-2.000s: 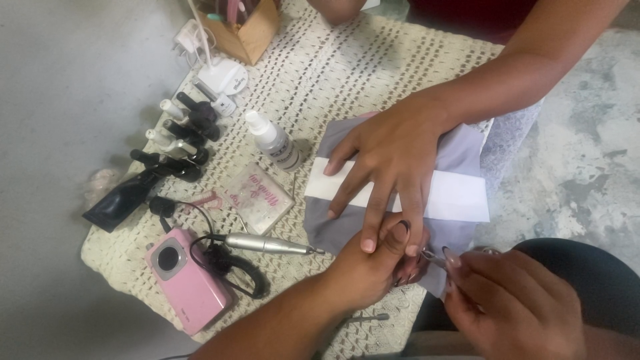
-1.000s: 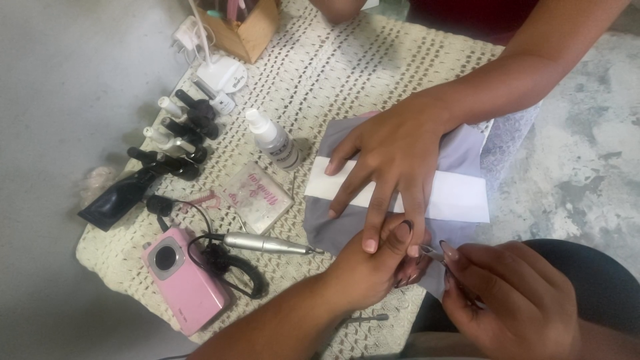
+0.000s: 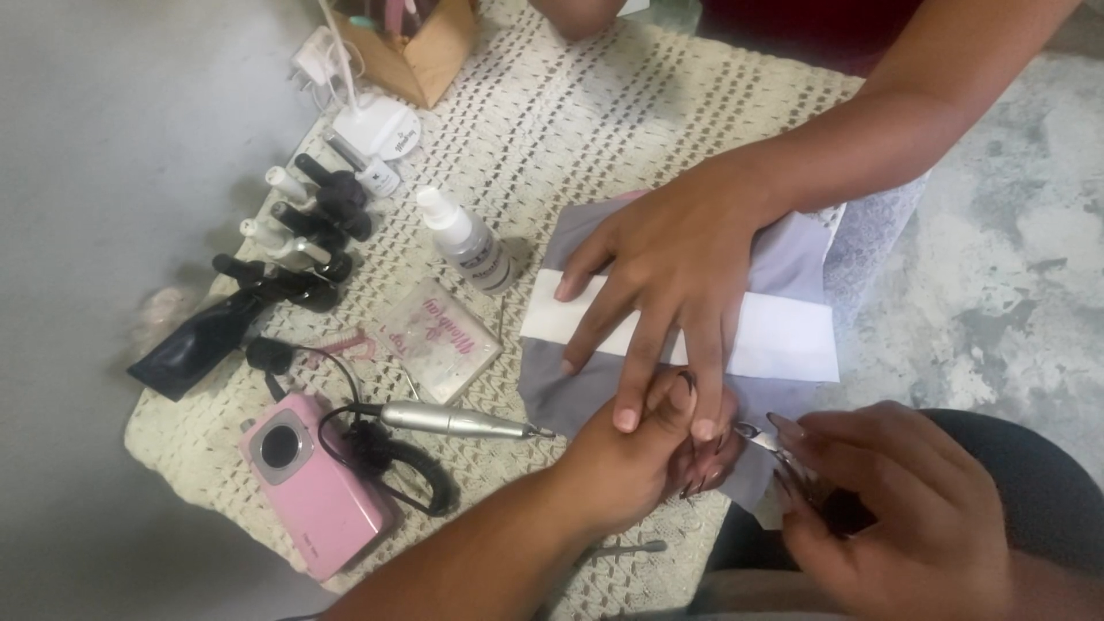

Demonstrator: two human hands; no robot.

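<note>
My left hand [image 3: 634, 453] grips the fingertips of another person's hand [image 3: 681, 267], with my thumb by a finger's end. That hand lies palm down, fingers spread, over a white strip [image 3: 780, 336] on a grey cloth [image 3: 561, 388]. My right hand [image 3: 897, 500] holds metal cuticle nippers [image 3: 768, 440], their tip close to the fingertips in my left hand. Whether the tip touches a nail cannot be told. Left of my left hand lies a silver nail drill handpiece [image 3: 457, 420], corded to a pink drill unit [image 3: 315, 487]. A metal tool [image 3: 630, 548] lies below my left wrist.
A white-capped spray bottle [image 3: 466, 241] stands behind a square packet [image 3: 440, 341]. Several nail polish bottles [image 3: 319, 216] and a black tube [image 3: 203, 345] line the left edge of the crochet tablecloth [image 3: 535, 112]. A white lamp base [image 3: 379, 125] and a wooden box [image 3: 423, 60] are farther back.
The nippers in my right hand have shifted slightly about the held fingertips. My left hand and the other person's hand keep nearly the same place.
</note>
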